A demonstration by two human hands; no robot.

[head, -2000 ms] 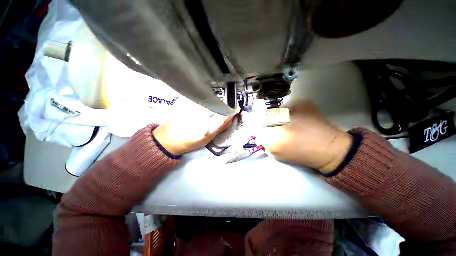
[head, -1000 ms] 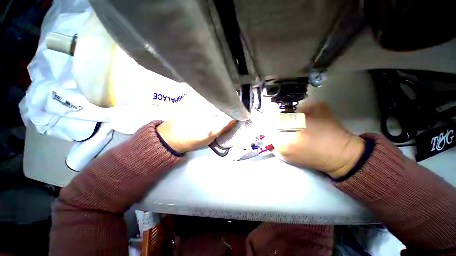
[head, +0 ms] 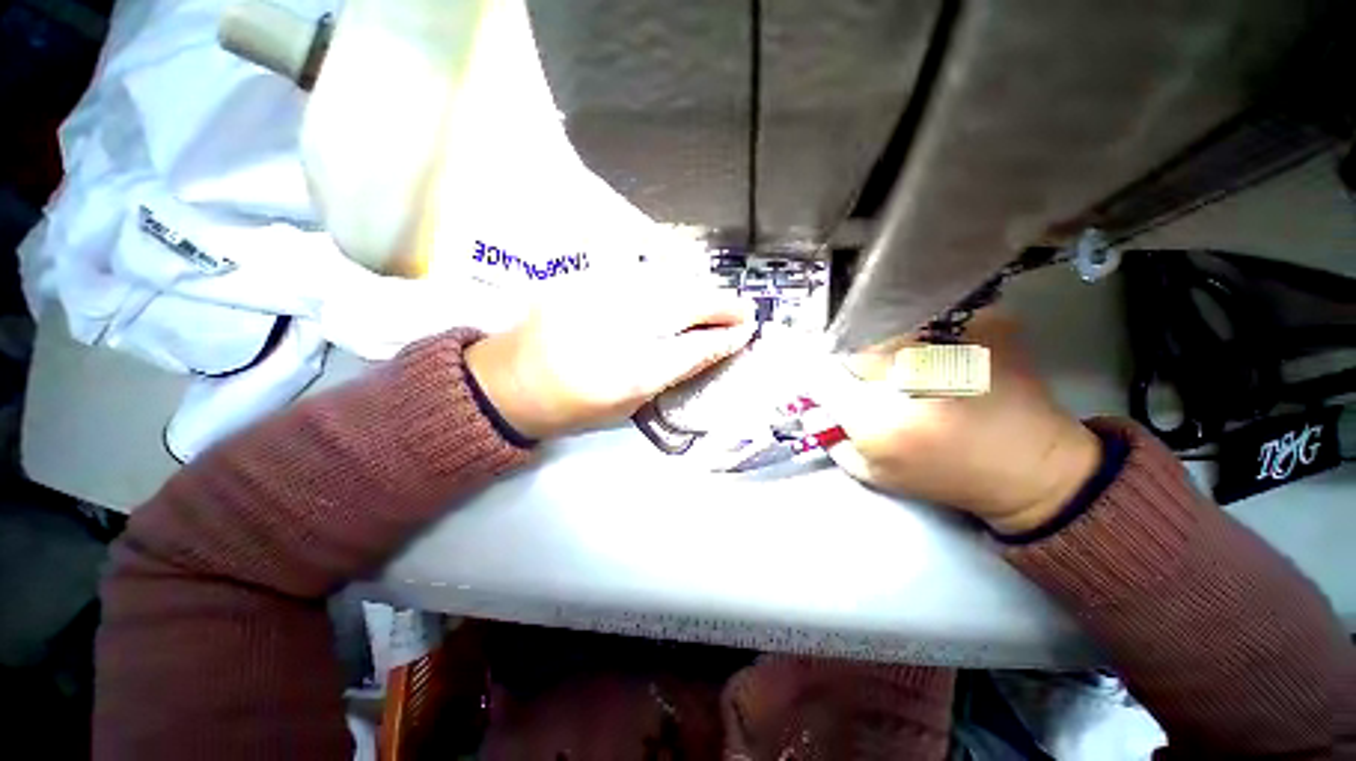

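My left hand (head: 602, 357) lies on the overexposed white fabric piece (head: 729, 394), fingertips beside the presser foot (head: 764, 308). Dark binding (head: 665, 431) curls in a loop below these fingers. My right hand (head: 967, 439) holds thread snips (head: 773, 451) with red handles, blades pointing left over the fabric; its fingertips are partly hidden by glare and the machine. A ribbed cream block (head: 943, 369) sits in front of the right hand's upper side. The grey sewing machine head (head: 714, 119) spans the top. The needle tip cannot be made out.
A white fabric pile (head: 164, 283) and a large cream thread cone (head: 379, 134) stand at left. Blue letters (head: 531, 262) show on white left of the foot. Black-handled scissors (head: 1167, 394) and a black label (head: 1288, 454) lie at right. An orange basket edge (head: 412, 708) shows below the table.
The view has shifted and tilted, so the machine head covers a different part and the presser foot shows more clearly. Both hands stay near the foot, and the snips remain in my right hand.
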